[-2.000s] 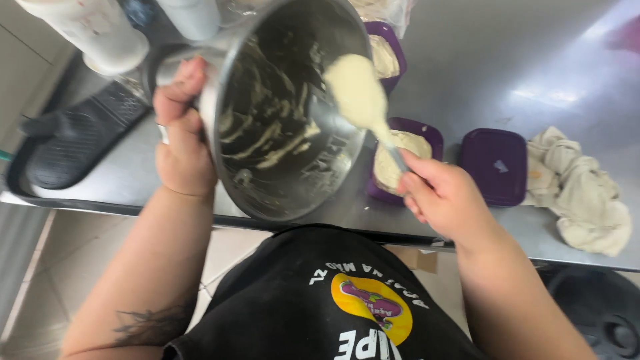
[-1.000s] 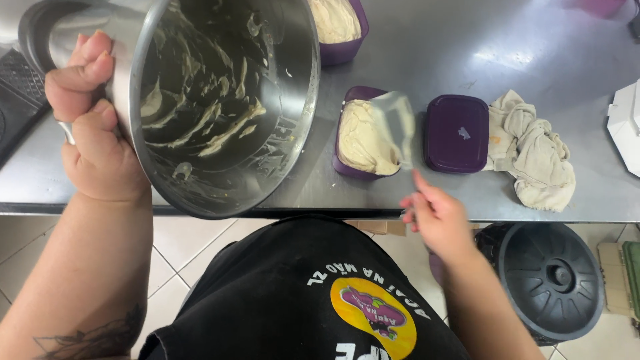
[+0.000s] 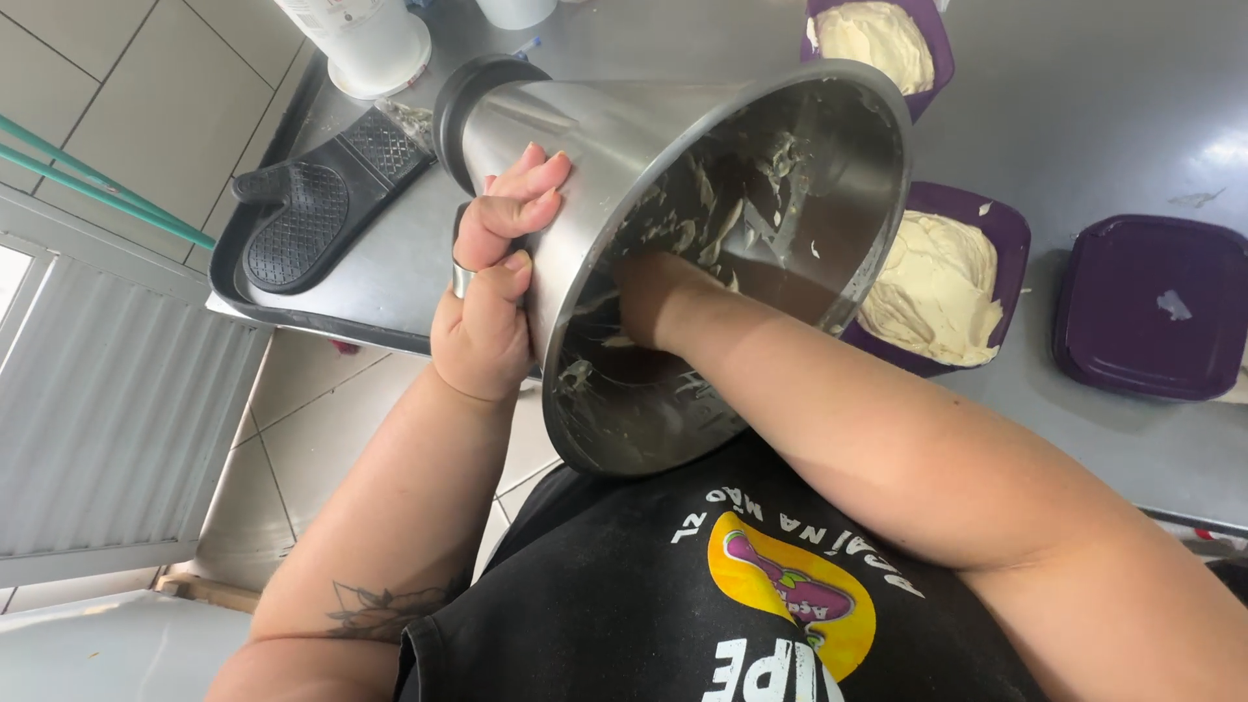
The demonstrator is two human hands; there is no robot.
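My left hand [image 3: 497, 278], with a ring on one finger, grips the handle side of a tilted stainless steel mixing bowl [image 3: 624, 127]. Its open mouth faces right and toward me, and pale cream streaks its inner wall. My right hand [image 3: 648, 302] reaches deep inside the bowl; its fingers are hidden, and so is anything they hold. Just right of the bowl's rim is a purple plastic container [image 3: 1014, 244] full of pale cream [image 3: 936, 292]. Another purple container [image 3: 941, 49] with cream stands farther back. At the right lies a purple lid or lidded container [image 3: 1150, 307].
A black textured silicone oven mitt [image 3: 297, 224] lies on the steel table [image 3: 390, 283] at the left, near its raised edge. Behind it stands a white tub [image 3: 380, 49]. Part of a cloth [image 3: 1238, 385] shows at the far right. Green poles [image 3: 107, 185] lean at the left.
My right hand has moved from over the near container, where it held a spatula, into the bowl. The bowl has tilted further onto its side, still in my left hand. The view has shifted left.
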